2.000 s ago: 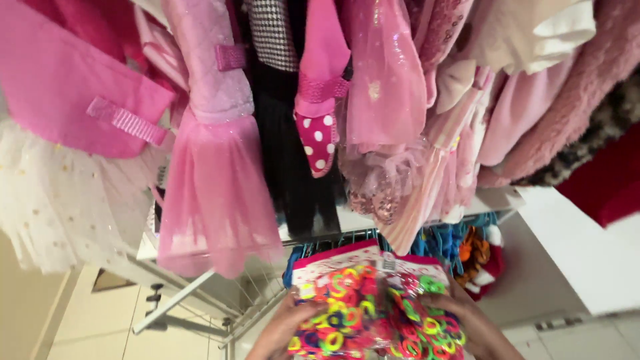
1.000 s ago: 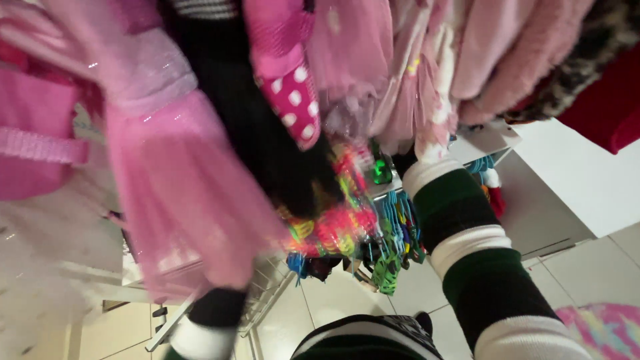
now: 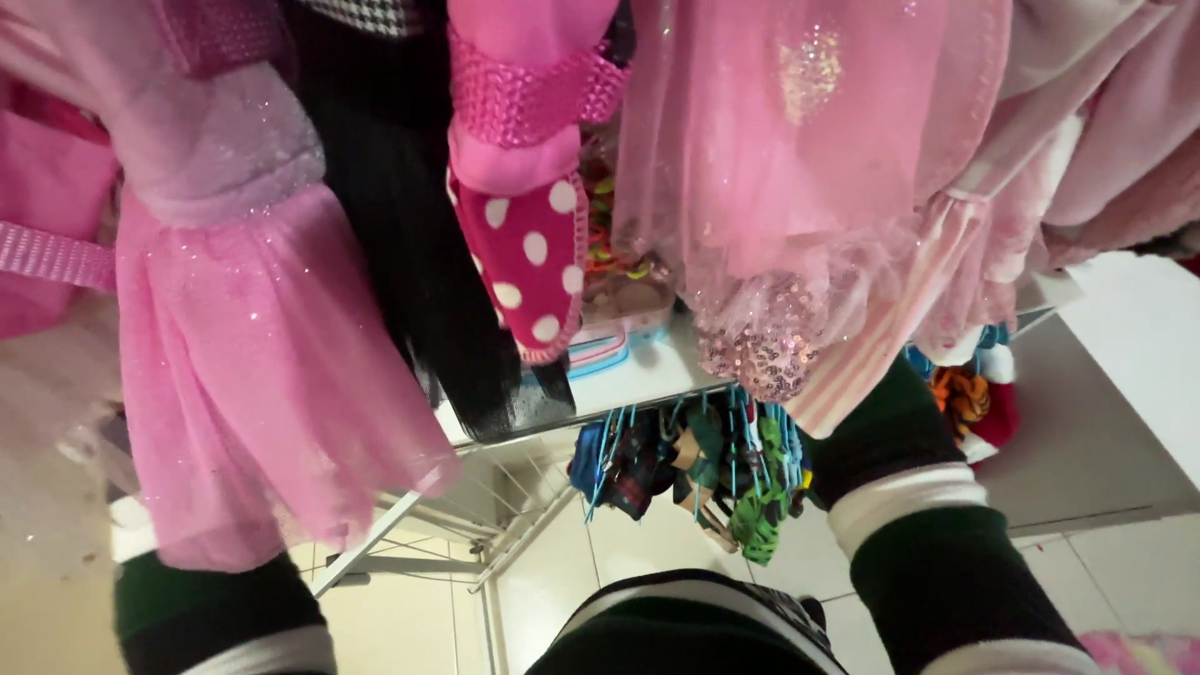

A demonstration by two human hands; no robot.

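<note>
Both my hands are hidden behind the hanging clothes; only my striped sleeves show, the left sleeve (image 3: 225, 609) at the lower left and the right sleeve (image 3: 923, 525) at the lower right. The left one goes up behind a pink tulle skirt (image 3: 272, 375), the right one behind a pink striped garment (image 3: 872, 328). Through a gap beside a polka-dot fabric piece (image 3: 530, 262), colourful hair ties (image 3: 605, 220) are partly visible above a clear plastic container (image 3: 628, 295) on a white shelf (image 3: 656, 370). What either hand touches cannot be seen.
Small garments on blue hangers (image 3: 694, 459) hang under the shelf's front edge. A white metal rack frame (image 3: 375, 534) stands at the lower left, on a tiled floor (image 3: 628, 544). A grey cabinet side (image 3: 1087, 441) is at the right, with an orange scrunchie (image 3: 961, 398) beside it.
Two seconds ago both hands held bags of colourful hair ties in front of the shelf. The hands have since gone behind the clothes, and the ties now show only through a gap.
</note>
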